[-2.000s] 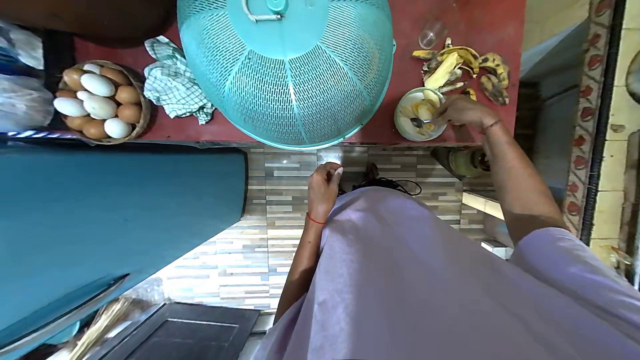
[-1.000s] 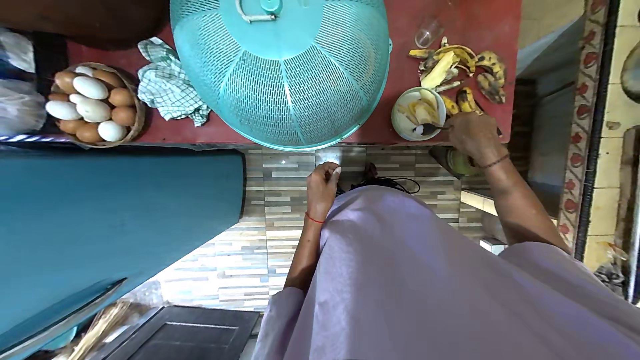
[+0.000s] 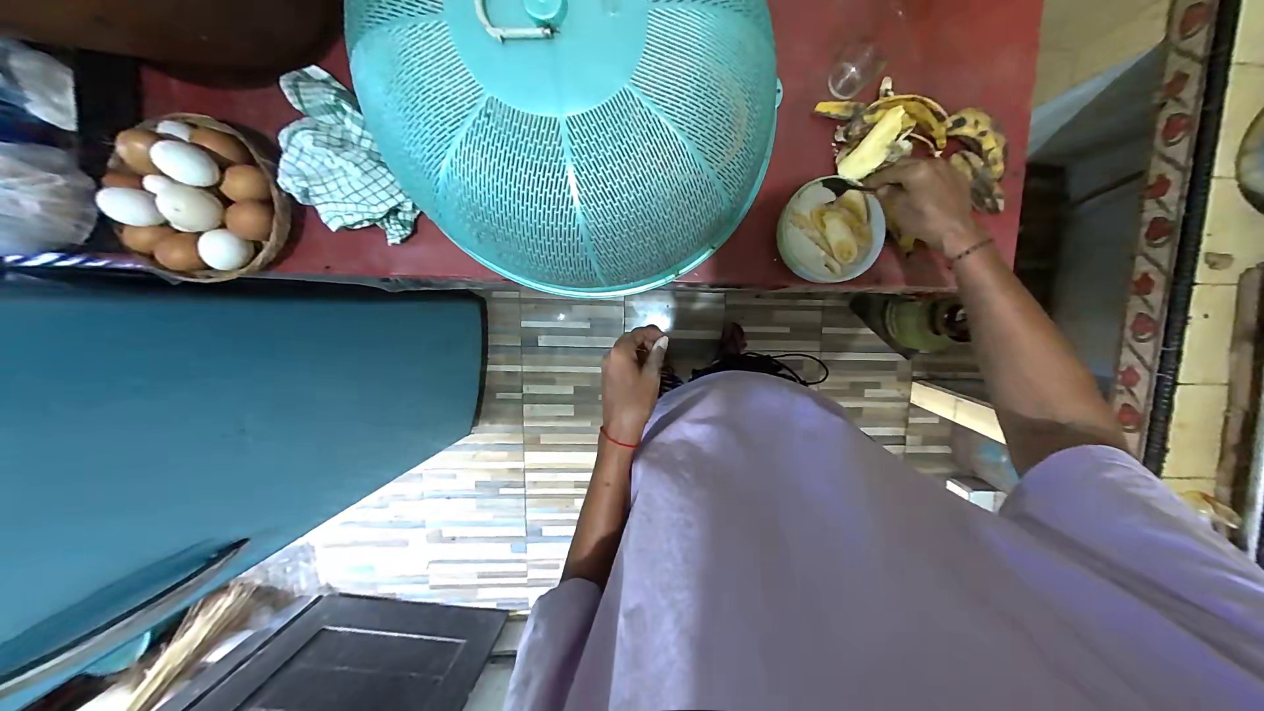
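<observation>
My right hand (image 3: 923, 202) holds a metal spoon (image 3: 841, 186) at the far rim of a white bowl (image 3: 793, 255). Pieces of banana (image 3: 839, 237) lie inside that bowl, near the table's front edge. Banana peels (image 3: 879, 138) are heaped just beyond the bowl and my hand, and spotted bananas or peels (image 3: 978, 143) lie to their right. Away from the table, my left hand (image 3: 634, 370) hangs low in front of my body, its fingers curled together; whether something small is between them cannot be told.
A turquoise perforated plastic food cover (image 3: 592, 188) takes up the middle of the red table (image 3: 731, 267). To its left are a checked cloth (image 3: 341, 163) and a wicker basket (image 3: 279, 212) of eggs. A clear glass (image 3: 855, 71) stands behind the peels.
My right hand has moved from the bowl's right side to its upper right, and the spoon with it. My left hand stays low in about the same place.
</observation>
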